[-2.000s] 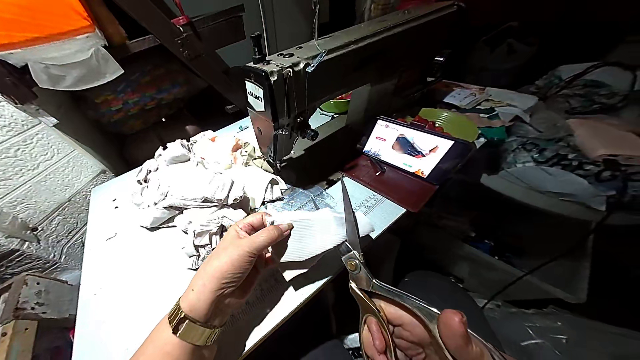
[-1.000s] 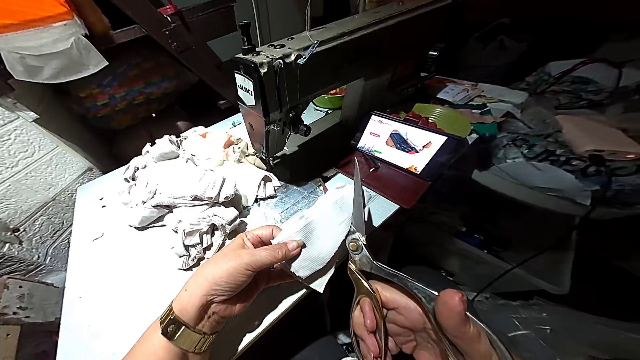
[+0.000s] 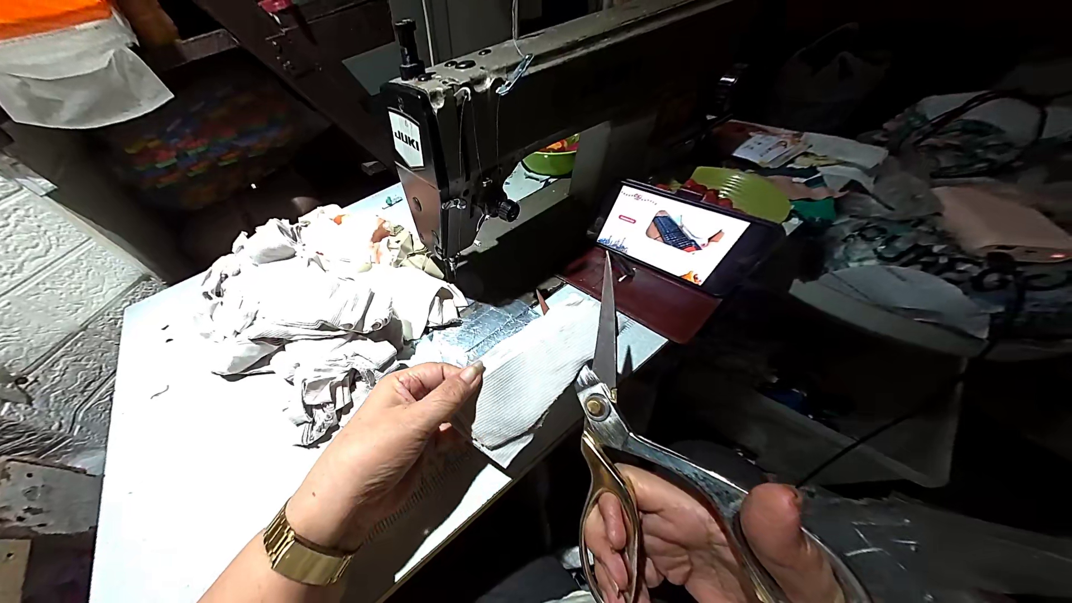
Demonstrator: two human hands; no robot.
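My left hand (image 3: 394,444), with a gold-coloured watch at the wrist, pinches the left edge of a white ribbed fabric piece (image 3: 532,377) between thumb and fingers. Fingers of my right hand (image 3: 687,528) are in the handles of metal fabric shears (image 3: 596,406). The shears' blades point up, nearly together, just right of the fabric. Behind the fabric stands a JUKI sewing machine (image 3: 444,167), its needle area above a shiny metallic patch (image 3: 486,328) on the white tabletop. A heap of crumpled white ribbed fabric (image 3: 310,293) lies left of the machine.
A phone (image 3: 670,234) showing a picture leans in a dark red case (image 3: 662,306) at the table's right corner. Behind are a green bowl (image 3: 553,157) and a green ridged plastic item (image 3: 741,191). Cloth piles (image 3: 997,209) and a pale container (image 3: 888,314) stand at the right.
The white ribbed piece, flatter and partly behind the shears two seconds ago, now hangs tilted with its lower end toward me. The shears stay in my right hand. The view has shifted slightly.
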